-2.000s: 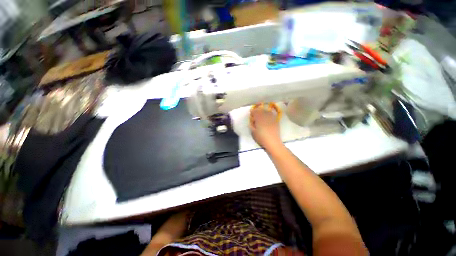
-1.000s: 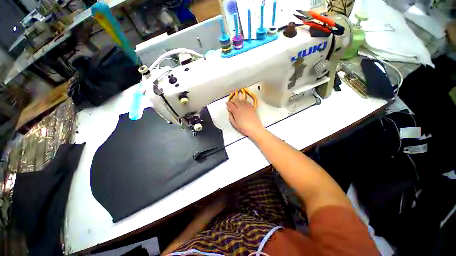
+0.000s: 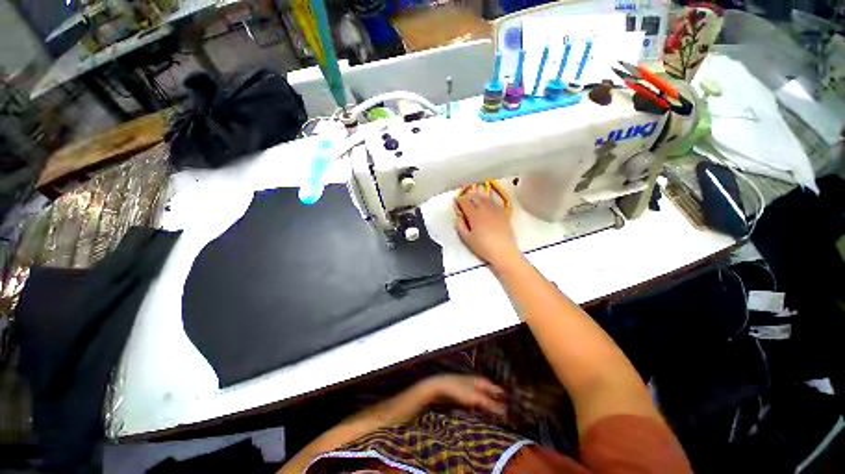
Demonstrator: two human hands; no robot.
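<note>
A large black cloth panel (image 3: 296, 278) lies flat on the white table, partly under the head of the white JUKI sewing machine (image 3: 500, 148). A narrow dark strip (image 3: 414, 283) lies near the panel's right edge. My right hand (image 3: 484, 225) rests on the machine bed under the arm, at the orange-yellow loop handles of the scissors (image 3: 500, 192); whether the fingers grip them is hard to tell. My left hand (image 3: 472, 393) is low over my lap, below the table edge, blurred, with nothing visible in it.
Dark bundled cloth (image 3: 232, 116) lies at the table's back left. More dark cloth (image 3: 83, 315) hangs at the left end. Thread spools on blue pegs (image 3: 528, 97) and a red-handled tool (image 3: 656, 86) are on the machine top. Dark pieces (image 3: 721, 197) lie at its right end.
My left hand has come into view over the lap, moving right. My right hand stays at the scissors. The panel has not visibly moved; the camera view has shifted.
</note>
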